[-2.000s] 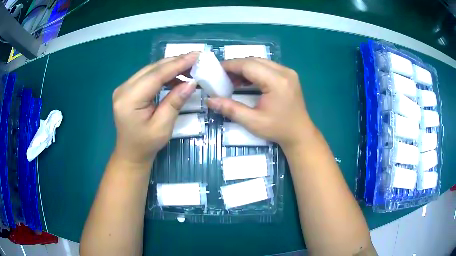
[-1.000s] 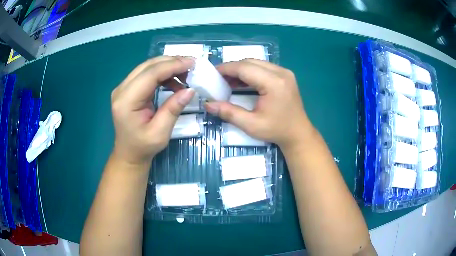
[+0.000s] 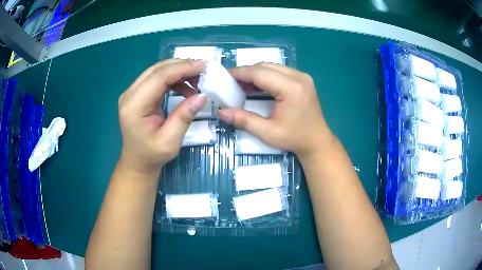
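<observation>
A white unit [image 3: 222, 87] is held tilted between the fingers of both hands above the clear tray [image 3: 198, 171]. My left hand [image 3: 153, 108] grips its left end between thumb and fingers; a thin white strip shows by these fingers. My right hand [image 3: 285, 105] holds its right side, thumb at the lower end. The clear tray lies flat under the hands with several white units in two columns; the left column has a bare pocket area above its lowest unit [image 3: 191, 205]. My hands hide part of the upper tray.
A filled tray stack [image 3: 430, 132] of blue and clear layers holds white units at the right. A side tray stack [image 3: 26, 163] stands at the far left, with a crumpled white cloth or glove [image 3: 47, 143] beside it. A pale rail [image 3: 253, 16] runs along the back.
The held white unit and the fingertips have shifted slightly down from two seconds ago, and the unit's tilt has changed a little. Both hands keep hold of it. The trays look unchanged.
</observation>
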